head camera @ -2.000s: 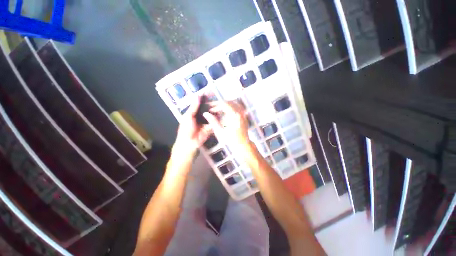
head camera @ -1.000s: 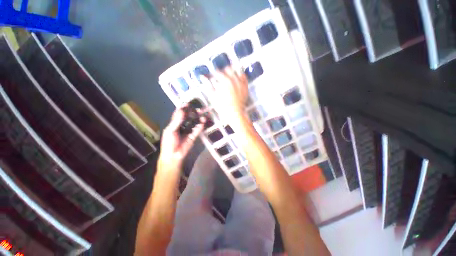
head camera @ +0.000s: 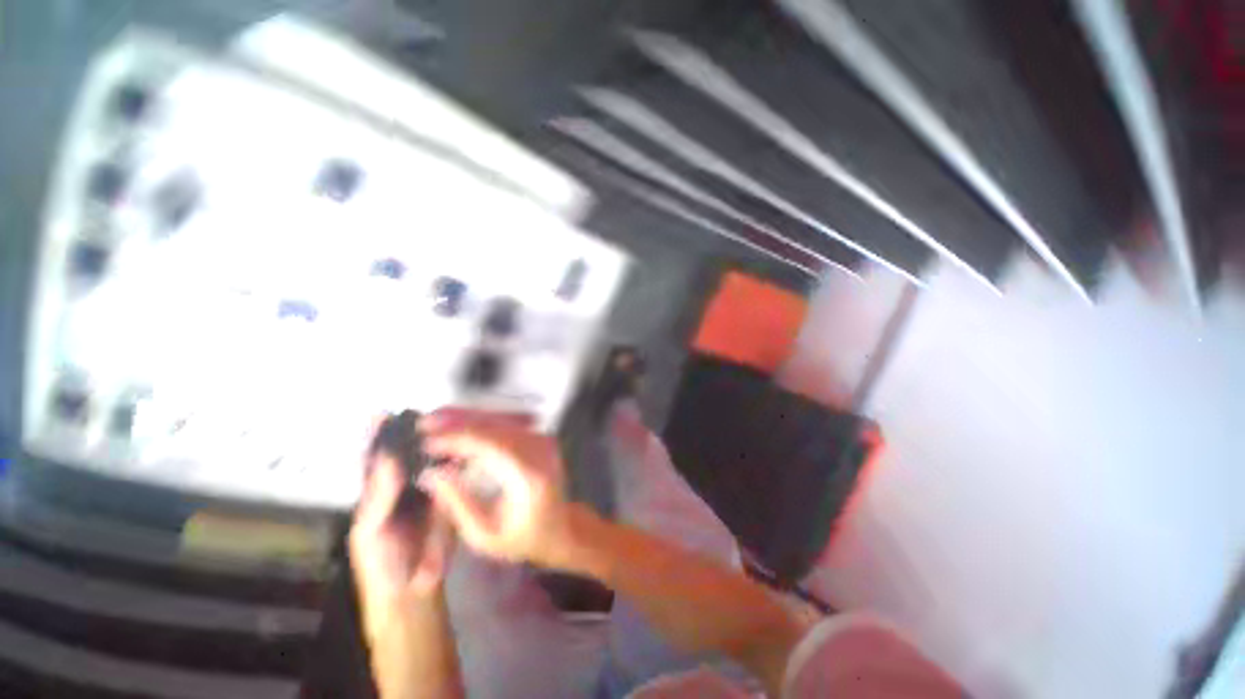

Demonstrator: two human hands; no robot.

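The frame is blurred. The large white compartment tray (head camera: pixel 232 355) lies at the left with dark watch bodies (head camera: pixel 339 179) in some pockets; other parts are washed out by glare. My left hand (head camera: pixel 399 546) is at the tray's near edge, closed around dark watch bodies (head camera: pixel 403 440); how many cannot be told. My right hand (head camera: pixel 508 485) is just right of it, fingers bent, fingertips at the same dark watch bodies. Whether the right fingers grip one is too blurred to tell.
Another white edge shows behind the tray. Rack shelves (head camera: pixel 874 130) with pale front edges fan across the top right; more are at lower left. An orange-red block (head camera: pixel 751 321) and a black panel (head camera: pixel 767 458) stand by the pale wall (head camera: pixel 1051 505). A yellowish block (head camera: pixel 257 537) lies below the tray.
The view has swung right, so the tray now shows at the left. My right hand has come from over the tray pockets back to my left hand, which still holds dark watch bodies.
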